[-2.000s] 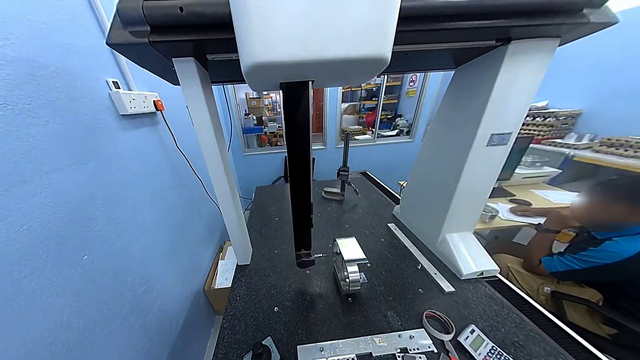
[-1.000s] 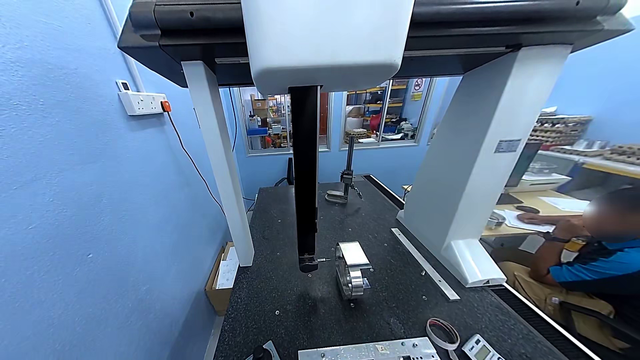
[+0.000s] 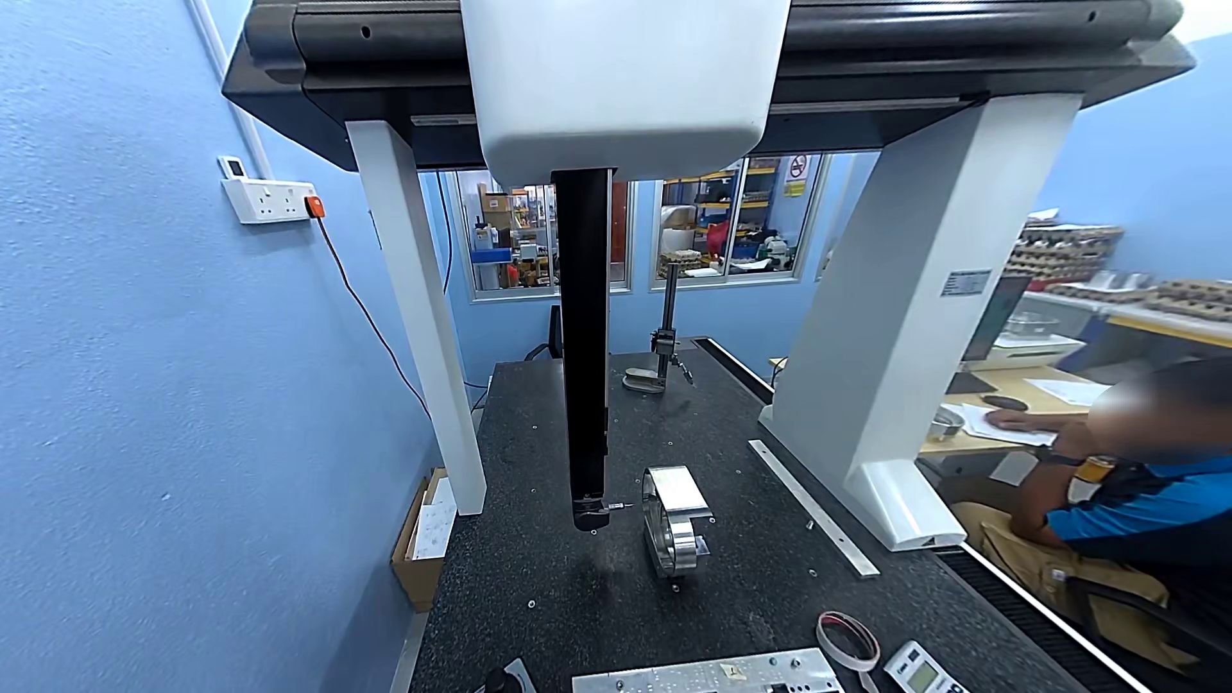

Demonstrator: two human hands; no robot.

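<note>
Neither of my hands shows in the head view. A coordinate measuring machine spans the granite table (image 3: 520,568); its black vertical arm (image 3: 583,337) hangs from a white housing (image 3: 626,87). At the arm's lower end, the probe (image 3: 619,506) points right, toward a machined metal ring-shaped part (image 3: 674,525) standing on the granite. Whether the probe tip touches the part cannot be told; a small gap seems to show. A drilled metal plate (image 3: 712,674) lies at the near edge, with a roll of tape (image 3: 849,643) and a calculator (image 3: 924,669) on its right.
White bridge legs stand left (image 3: 419,318) and right (image 3: 914,289). A flat metal bar (image 3: 813,510) lies by the right leg, and a height gauge (image 3: 664,356) stands at the back. A cardboard box (image 3: 420,577) sits left of the table. A person (image 3: 1145,491) sits at a desk on the right.
The view has shifted slightly. Nothing else has plainly changed.
</note>
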